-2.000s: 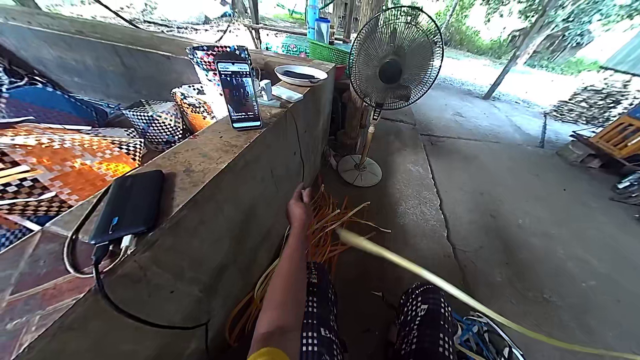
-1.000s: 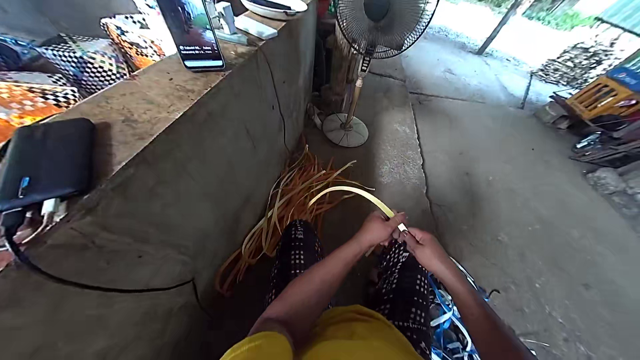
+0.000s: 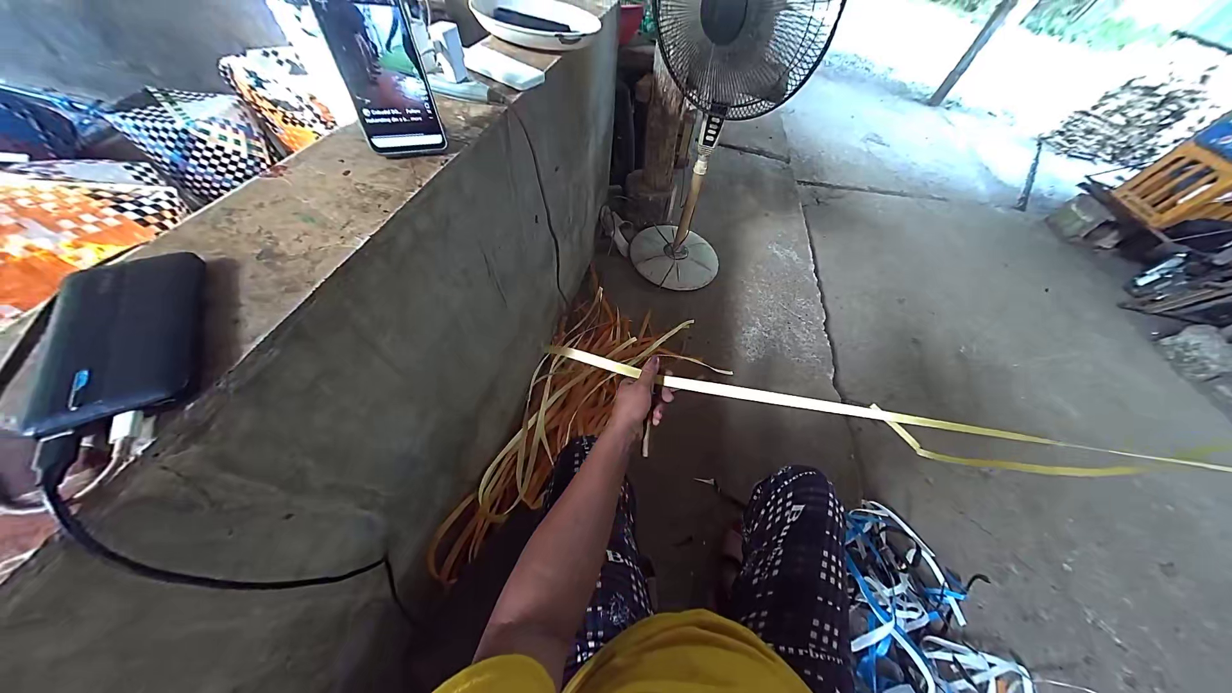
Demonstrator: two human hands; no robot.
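Observation:
My left hand [image 3: 643,397] grips a long yellow strap [image 3: 770,396], flat like plastic or split cane, near its left end. The strap runs far to the right, where a second length of it loops below. Under and beyond my left hand, a loose heap of orange and yellow strips [image 3: 568,404] lies on the floor against the low concrete wall. My right hand is out of view. A tangle of blue and white strips [image 3: 900,597] lies beside my right knee.
Along the concrete wall's top [image 3: 289,221] are a black power bank [image 3: 130,337] with cables, a propped phone [image 3: 385,77] and a white dish [image 3: 539,24]. A pedestal fan [image 3: 683,241] stands ahead. Checkered woven items [image 3: 197,140] lie behind the wall; a wooden rack [image 3: 1179,188] is at right.
One second ago both hands were together on the bent strap above my lap. Now my left hand holds it farther left, the strap is stretched out rightward, and my right hand has left the view.

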